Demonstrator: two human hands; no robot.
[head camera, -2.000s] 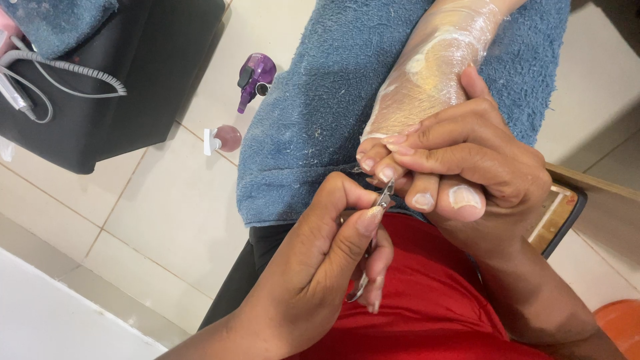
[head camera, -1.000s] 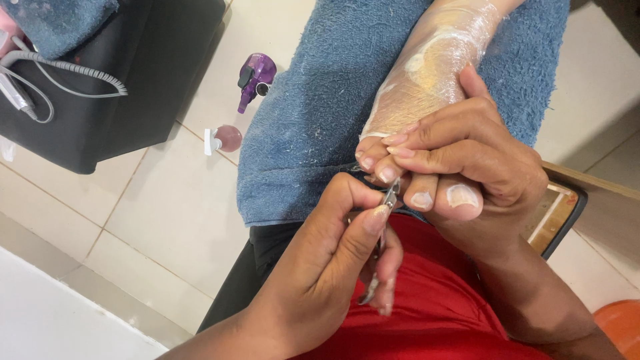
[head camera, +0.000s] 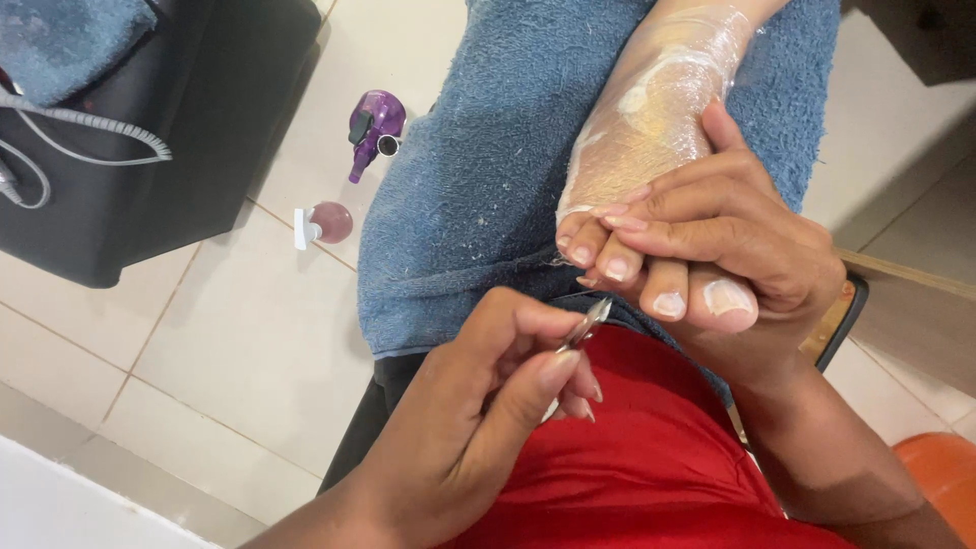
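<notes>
Another person's foot (head camera: 656, 114), wrapped in clear plastic film with white cream under it, rests on a blue towel (head camera: 480, 152) over my lap. White cream lies on the big toenail (head camera: 724, 297) and the toenail beside it. My right hand (head camera: 747, 221) is around the front of the foot, its fingers lying over the toes. In my left hand (head camera: 503, 389) are metal cuticle nippers (head camera: 589, 324), held between thumb and fingers, tips pointing up and right. The nippers are a little below and left of the toes, apart from them. Their handles are mostly hidden by my fingers.
On the tiled floor at left are a purple spray bottle (head camera: 379, 122) and a pump bottle (head camera: 332, 222) with pink liquid. A black case or stand (head camera: 206, 137) bears a towel and a coiled grey cable (head camera: 99, 122). An orange container (head camera: 942, 473) is at lower right.
My left hand has drawn the nippers down and left, off the toe where their tips were in both earlier frames. My right hand still holds the foot.
</notes>
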